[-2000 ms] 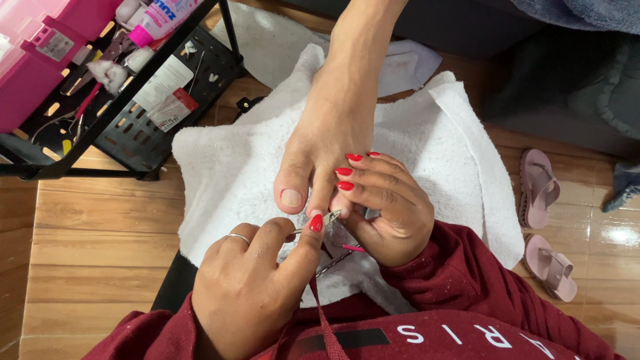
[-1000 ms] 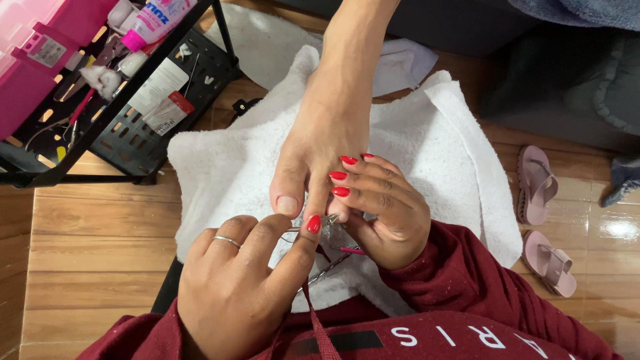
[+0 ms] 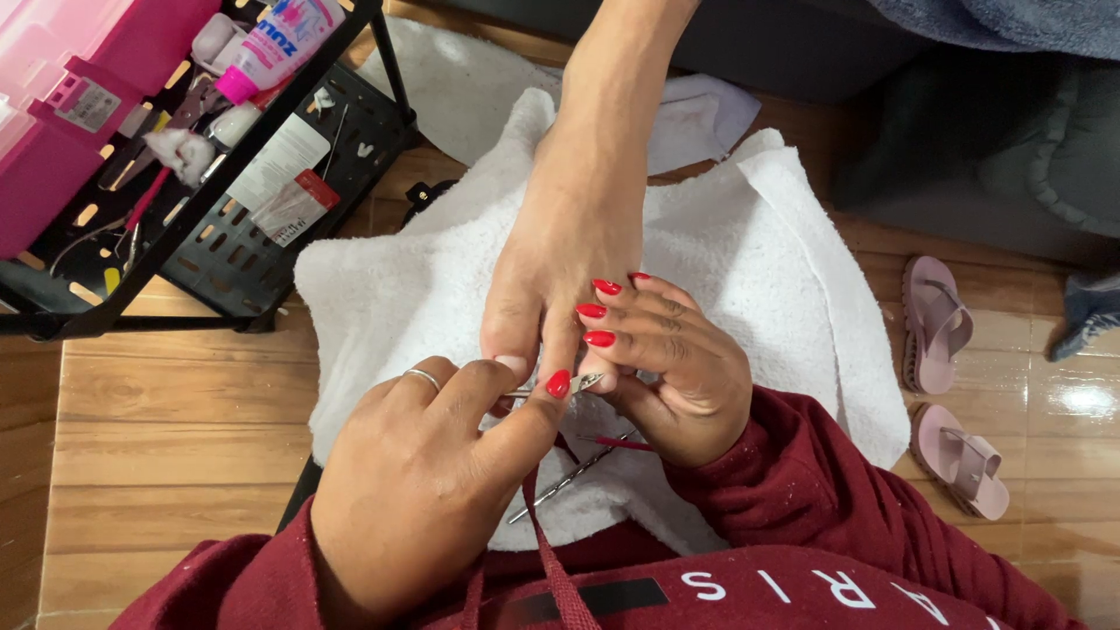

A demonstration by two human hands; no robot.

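Note:
Another person's bare foot [image 3: 577,210] rests toes toward me on a white towel [image 3: 385,289]. My left hand [image 3: 420,472], with a ring on one finger, is closed on a small metal cuticle nipper [image 3: 588,381]. Its tip lies at a smaller toe [image 3: 598,366] beside the second toe. My right hand [image 3: 682,367], with red nails, holds that side of the foot, its fingers over the smaller toes and its thumb beneath. A thin metal tool [image 3: 569,479] and a pink-handled tool [image 3: 619,443] lie on the towel below my hands.
At upper left a black cart [image 3: 206,306] carries a pink case [image 3: 96,105], a white-and-pink bottle [image 3: 280,48], cotton [image 3: 179,153] and metal tools. Mauve flip-flops [image 3: 936,324] lie on the wooden floor at right. A dark seat [image 3: 779,52] stands behind the foot.
The nipper has tilted slightly, and its jaws show more plainly over the toe. Both hands stay at nearly the same place on the foot.

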